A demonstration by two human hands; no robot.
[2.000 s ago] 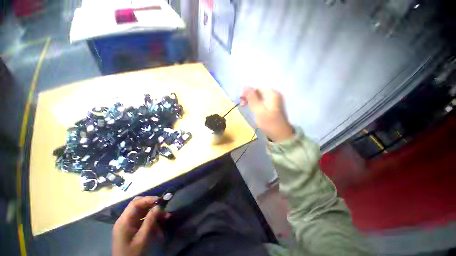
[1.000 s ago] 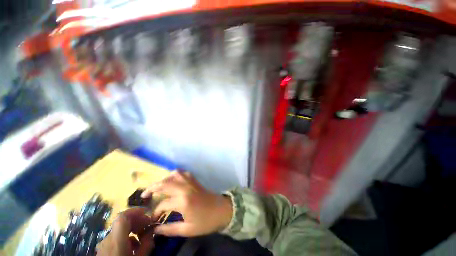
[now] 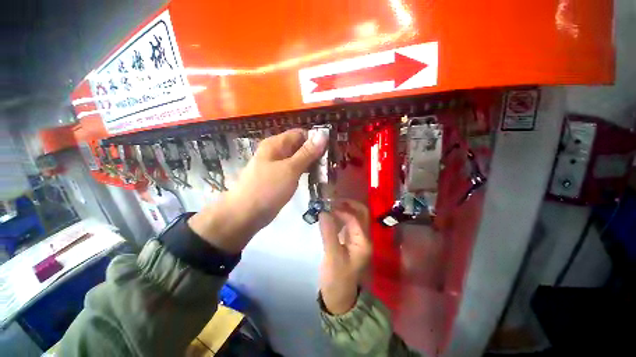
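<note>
A silver metal clip (image 3: 321, 164) hangs from the chain under an orange machine hood. My left hand (image 3: 261, 181), with a black wristband, pinches its upper part between thumb and fingers. A small black fob with a pale patch (image 3: 313, 212) is at the clip's lower end. My right hand (image 3: 346, 244) is just right of and below the fob, slightly blurred, with its fingertips at the clip's lower end. Whether they grip the fob or only touch the clip cannot be told.
The orange hood (image 3: 279, 56) with an arrow sign spans the top. More clips hang left, and another clip (image 3: 424, 160) with a black piece hangs right, by a red glowing light (image 3: 380, 164). A grey post (image 3: 505, 209) stands right. A wood-coloured table corner (image 3: 222, 328) shows below.
The view has swung right and up from the table to the machine. Both hands have risen to the hanging clip, and my left hand has taken hold of it. The applicator rod no longer shows.
</note>
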